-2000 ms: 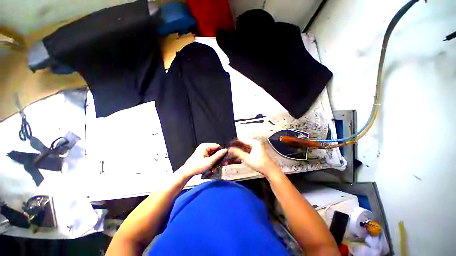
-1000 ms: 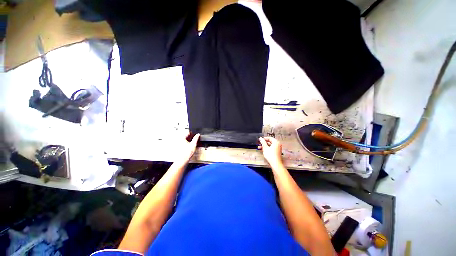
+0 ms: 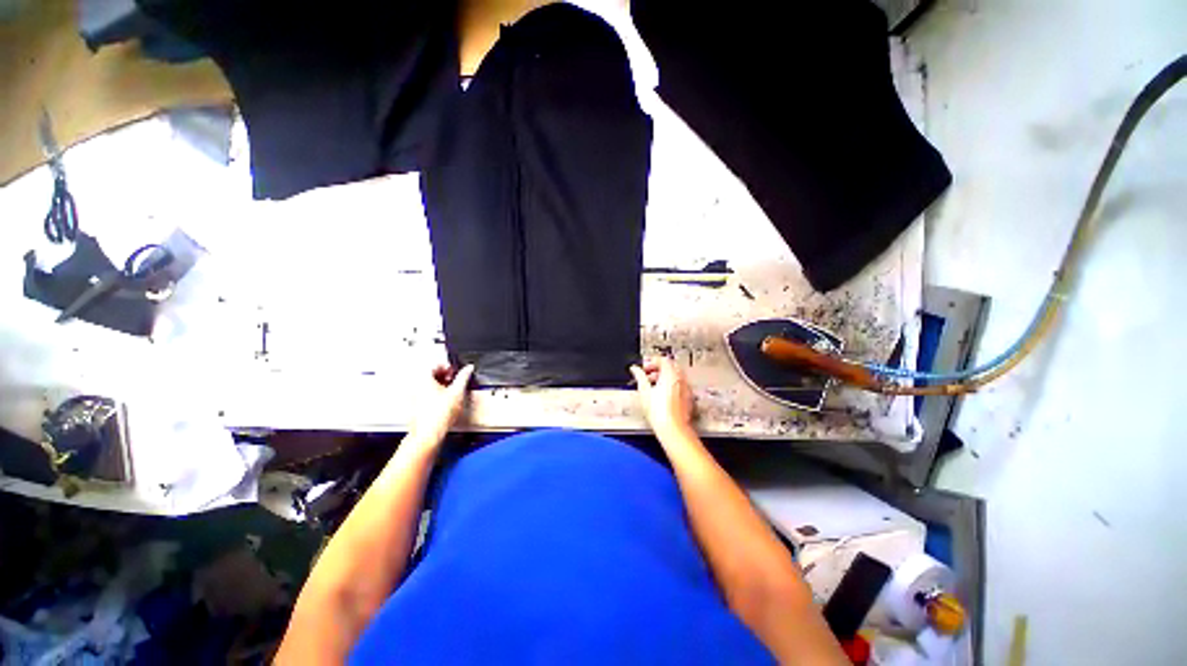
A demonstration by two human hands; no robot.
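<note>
A matte black sleeve piece (image 3: pixel 547 208) lies lengthwise in front of me, its curved top away from me. A slightly shiny dark interlining strip (image 3: pixel 547 368) lies across its hem at the table's front edge. My left hand (image 3: pixel 450 388) pinches the strip's left end at the hem corner. My right hand (image 3: pixel 661 388) pinches its right end at the other corner. The fingertips are small in view. The steam iron (image 3: pixel 784 364) with its orange-brown handle is parked to the right of my right hand, touched by neither hand.
Black pieces lie at upper left (image 3: pixel 326 98) and upper right (image 3: pixel 801 130). Scissors (image 3: pixel 61 215) and an interlining pile (image 3: pixel 117 293) are on white cloth at left. Iron hoses (image 3: pixel 1061 293) run off right. A dark phone-like object (image 3: pixel 857 592) and a white spool (image 3: pixel 915 588) are at lower right.
Two seconds ago both hands were together, handling a bunched dark strip. They have moved apart, and the strip now lies flat across the hem. Since one second ago mainly the view has shifted.
</note>
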